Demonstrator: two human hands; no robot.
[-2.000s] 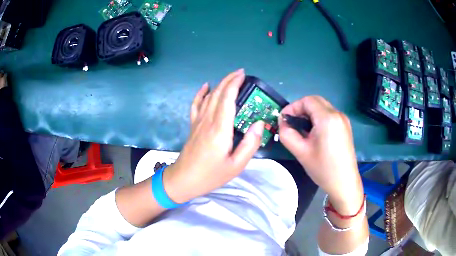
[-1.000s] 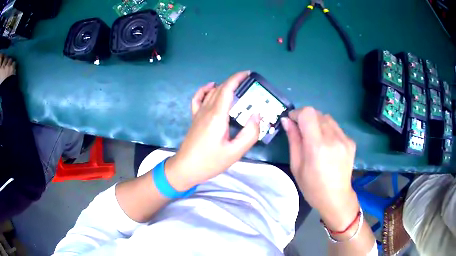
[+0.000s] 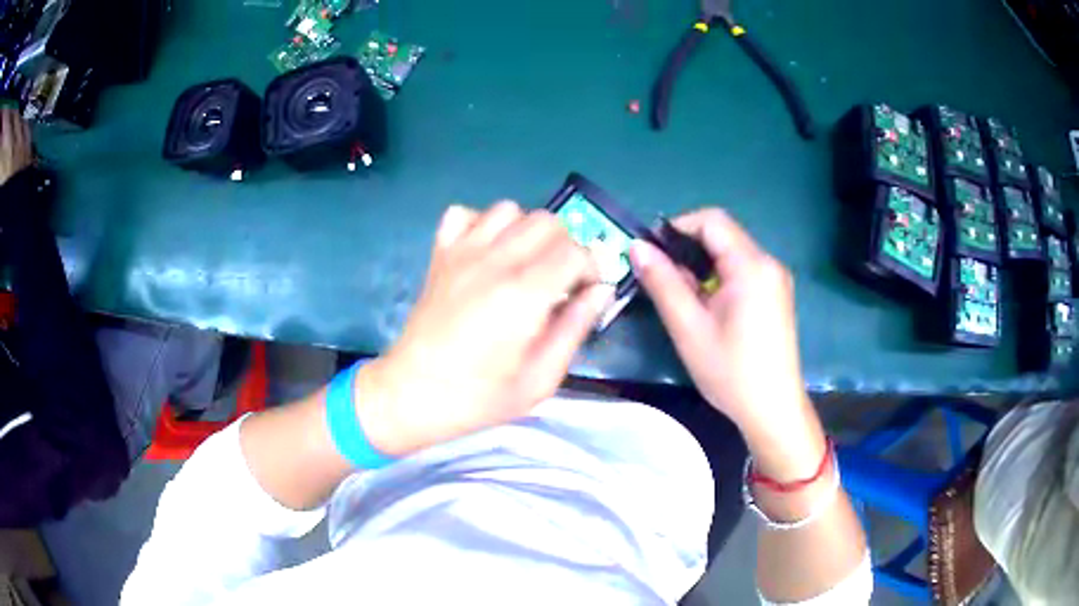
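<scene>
A black square housing [image 3: 576, 185] with a green circuit board [image 3: 588, 227] in it is held above the near edge of the mat. My left hand [image 3: 503, 302] lies over its left and near side, with thumb and curled fingertips at the board's near edge. My right hand [image 3: 728, 314] has its thumb at the housing's right corner and holds a small black tool with a yellow end [image 3: 686, 251] in its fingers. The tool is mostly hidden by the fingers. What lies between my left fingertips is hidden.
Two black speaker halves [image 3: 317, 107] stand at the left, with loose green boards [image 3: 388, 62] behind them. Black-handled pliers [image 3: 719, 47] lie at the far side. Board-and-housing units [image 3: 909, 232] stand in rows at the right. Seated people are at both sides.
My left fingers have curled in and moved over the board. The housing is now more covered. The black tool with its yellow end shows more clearly in my right hand.
</scene>
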